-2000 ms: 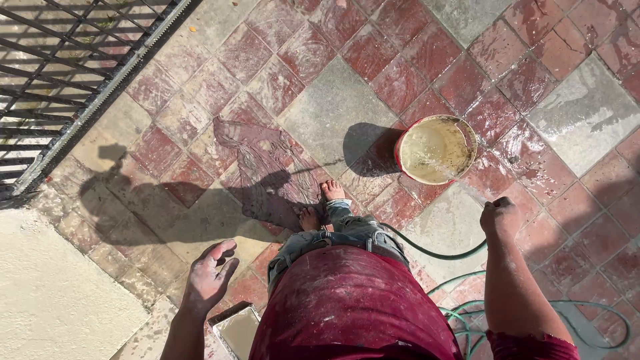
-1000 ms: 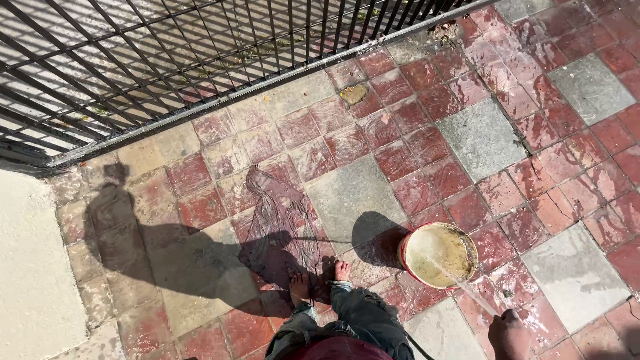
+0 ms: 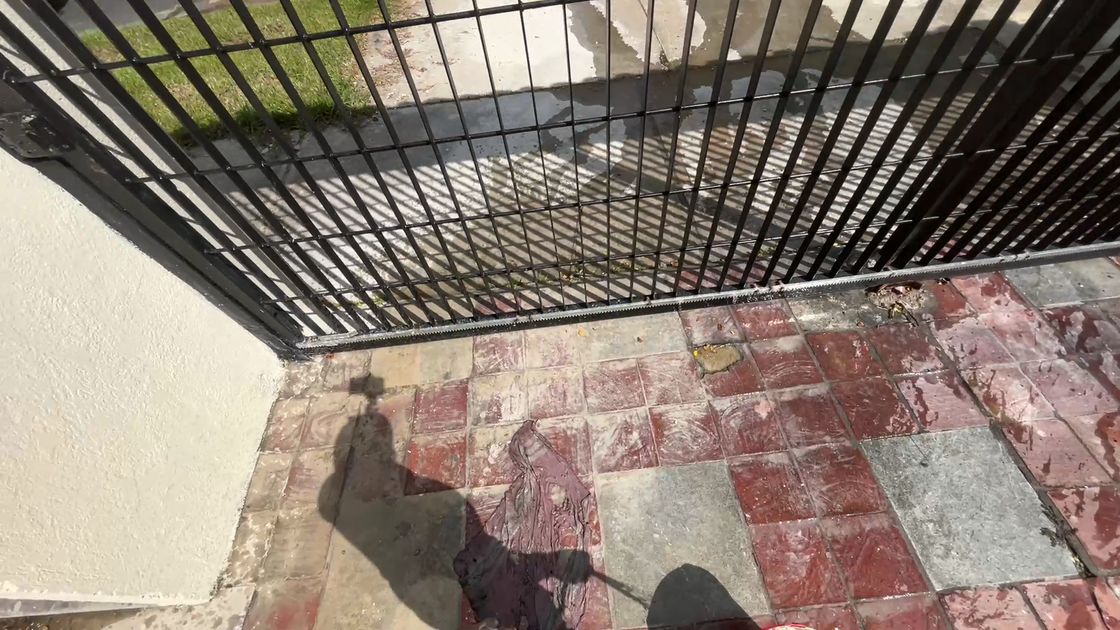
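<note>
Neither of my hands shows in the head view. A wet, crumpled reddish cloth (image 3: pixel 534 525) lies spread on the red and grey floor tiles (image 3: pixel 669 534) at the bottom centre. My own shadow (image 3: pixel 394 534) falls over the tiles and part of the cloth. At the bottom edge, right of the cloth, is a rounded shadow (image 3: pixel 696 599), with only a sliver of a red rim (image 3: pixel 787 626) beside it; the rest of that thing is cut off by the frame.
A black metal bar gate (image 3: pixel 612 184) crosses the upper view, with a toothed rack (image 3: pixel 542 322) along its foot. A cream wall (image 3: pixel 114 385) stands at the left. Beyond the bars are wet paving and grass (image 3: pixel 245 70). A small stone-like patch (image 3: pixel 717 358) lies near the gate.
The view has swung up toward the gate. My right hand, the bucket with water running into it, and my feet have left the frame. The cloth still lies on the tiles.
</note>
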